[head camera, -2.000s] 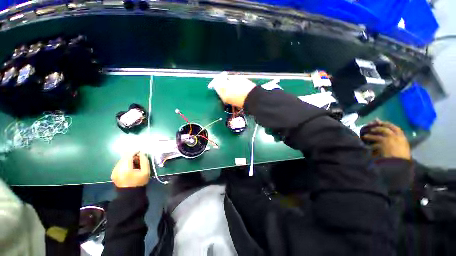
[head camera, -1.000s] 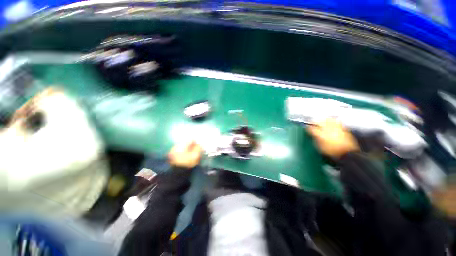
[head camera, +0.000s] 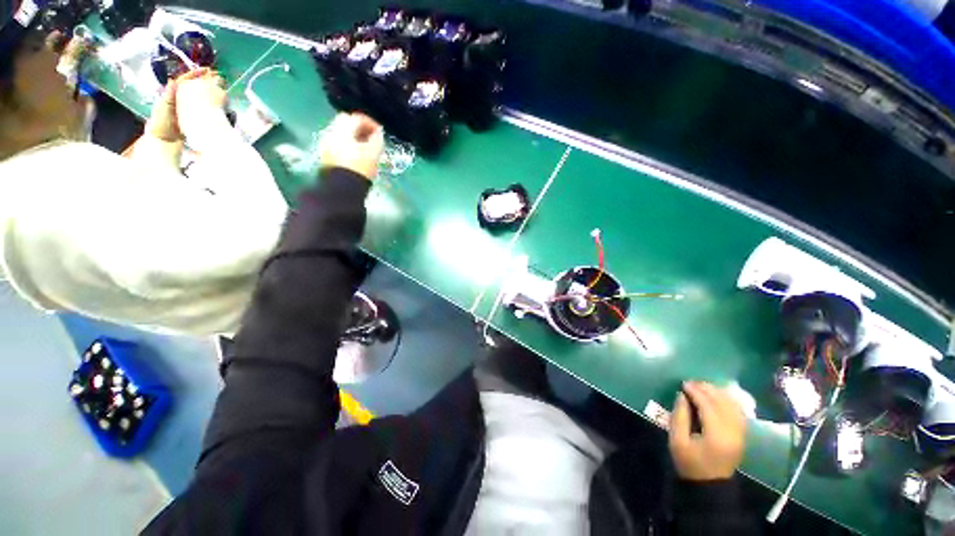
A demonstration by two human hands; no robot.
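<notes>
A white camera housing (head camera: 534,290) lies at the bench's front edge, its round black cup (head camera: 586,302) facing up with red, orange and yellow leads sticking out. A loose black lens module (head camera: 504,207) with a silver-white face lies behind it to the left. My left hand (head camera: 351,144) is stretched to the left over a tangle of thin clear loops (head camera: 398,157); its curled fingertips hide whether it holds any. My right hand (head camera: 709,431) is low at the front edge, right of the cup, fingers curled but apart, with nothing visible in it.
White housings (head camera: 806,274) with hanging black modules stand at the right. Stacked lens modules (head camera: 424,73) stand behind my left hand. Another person's hands (head camera: 194,99) work at far left. A blue parts bin (head camera: 117,396) is on the floor. A white cable (head camera: 801,471) lies at front right.
The view has swung left. My left hand has moved from beside the housing to the clear loops. My right hand has left the wired unit, now in the right row, and come to the front edge.
</notes>
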